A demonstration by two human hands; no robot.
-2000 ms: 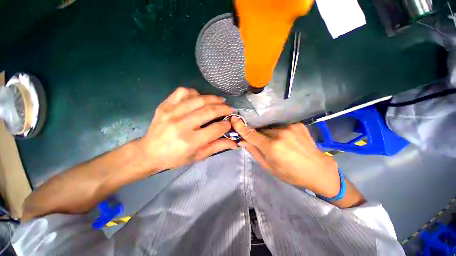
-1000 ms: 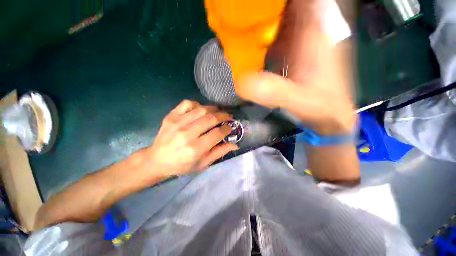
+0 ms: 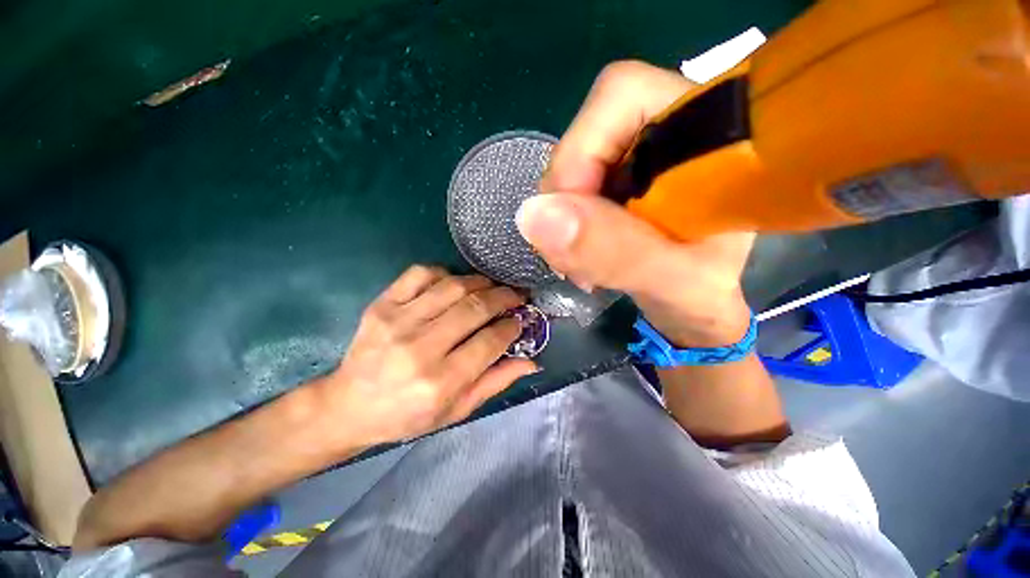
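A small round unit (image 3: 529,332) with shiny inner parts sits at the front edge of the green bench. My left hand (image 3: 424,350) holds it, with the fingertips on its left side. My right hand (image 3: 644,231) grips the lower end of the orange electric screwdriver (image 3: 881,107), which leans with its body to the upper right. Its tip is hidden by my fingers. The grey dotted screw tray (image 3: 497,203) lies just beyond the unit, partly behind my right hand. A small clear plastic piece (image 3: 576,303) lies between tray and unit.
A round tub with clear plastic (image 3: 79,311) stands at the far left beside a brown cardboard strip (image 3: 40,395). A white paper (image 3: 725,54) lies at the upper right. Blue stools (image 3: 841,344) stand beyond the bench edge. Another person's sleeve (image 3: 960,305) is at the right.
My right hand has left the unit, taken hold of the screwdriver and tilted it, its body now to the upper right. My left hand has stayed at the unit. The whole view has shifted somewhat.
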